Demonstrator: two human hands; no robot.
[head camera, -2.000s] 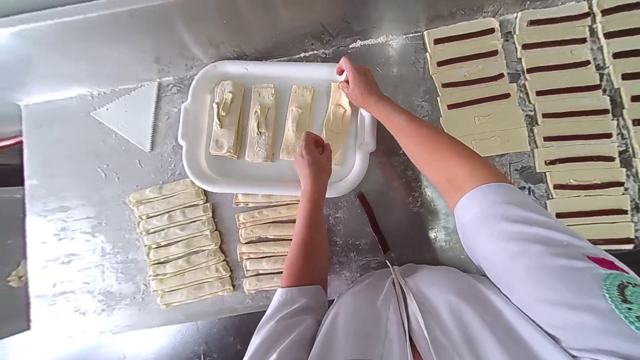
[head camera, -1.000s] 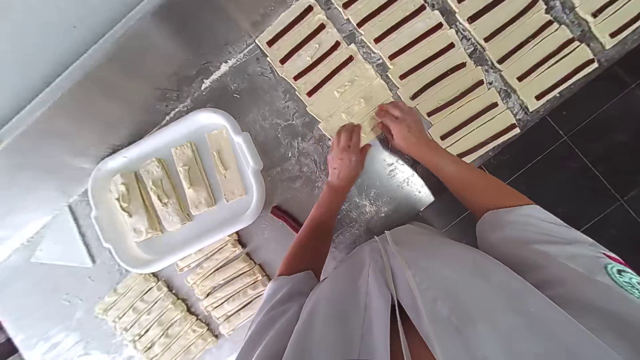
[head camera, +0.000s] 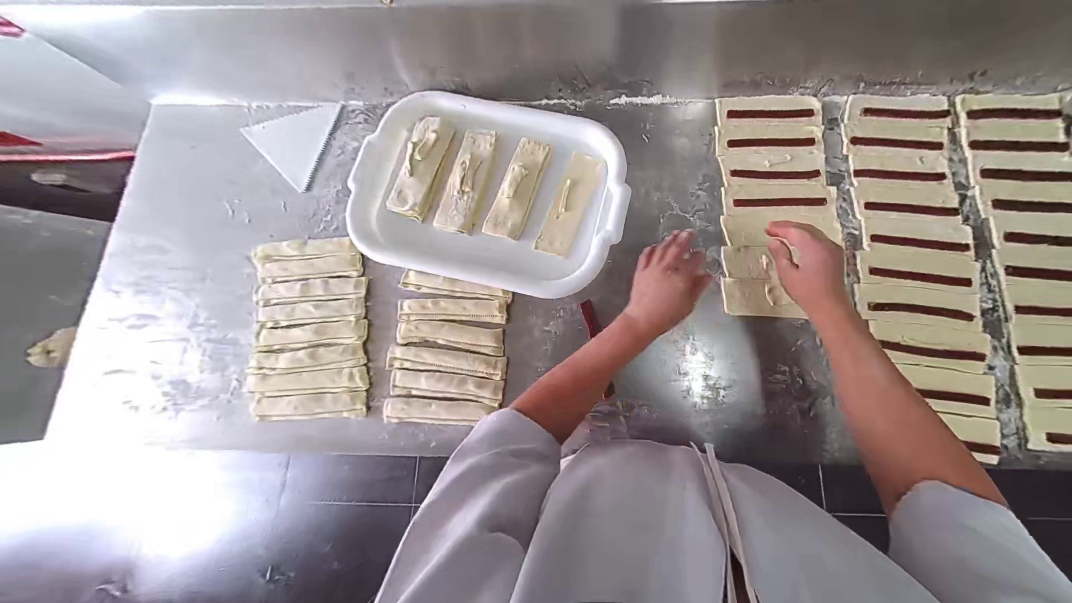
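My left hand (head camera: 667, 280) is over the steel table between the white plastic tray and the nearest column of dough pieces, fingers spread and holding nothing. My right hand (head camera: 808, 266) is at the right edge of the plain dough pieces (head camera: 748, 261), its fingers curled; whether it grips anything is hidden. Above these lie dough pieces topped with dark red filling strips (head camera: 778, 202). Four dough strips, each with a smear or lump on top, lie in the white plastic tray (head camera: 615, 213). One loose dark red strip (head camera: 590, 318) rests on the table, partly behind my left forearm.
Two columns of folded dough pieces (head camera: 310, 335) (head camera: 448, 360) lie below the tray. A white toothed triangular scraper (head camera: 293, 144) is at the upper left. More filled dough columns (head camera: 919, 209) stand at the right. A steel wall (head camera: 536, 50) rises behind the table, and its front edge borders dark floor tiles.
Both hands were at the tray two seconds ago, then together at the plain dough pieces. Now they are apart, my left hand off the dough. The view has turned and shifted.
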